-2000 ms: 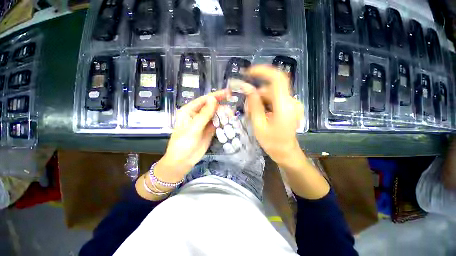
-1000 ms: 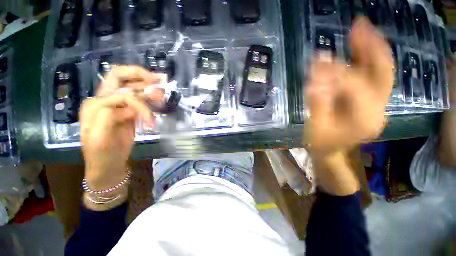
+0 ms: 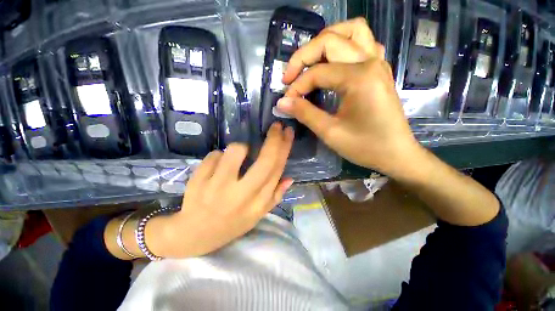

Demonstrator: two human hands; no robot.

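Black phone housings lie back up in the clear blister tray. My right hand pinches a pale oval adhesive pad between thumb and finger, at the lower part of the fifth housing. That housing's lower end is partly hidden by my hands. My left hand is palm down, fingers spread, its index fingertip at this housing's lower end. The third housing and the second housing each show a white label and an oval pad. A pad sheet lies along the tray's front edge.
A second clear tray with black housings stands to the right. The green bench edge runs below it. A brown cardboard box is below the bench. Part of another person's pale sleeve shows at the right edge.
The view is closer over the tray. My right hand has moved in from the right with a pad to the housing. My left hand has come to the same housing, and the pad sheet lies on the tray edge.
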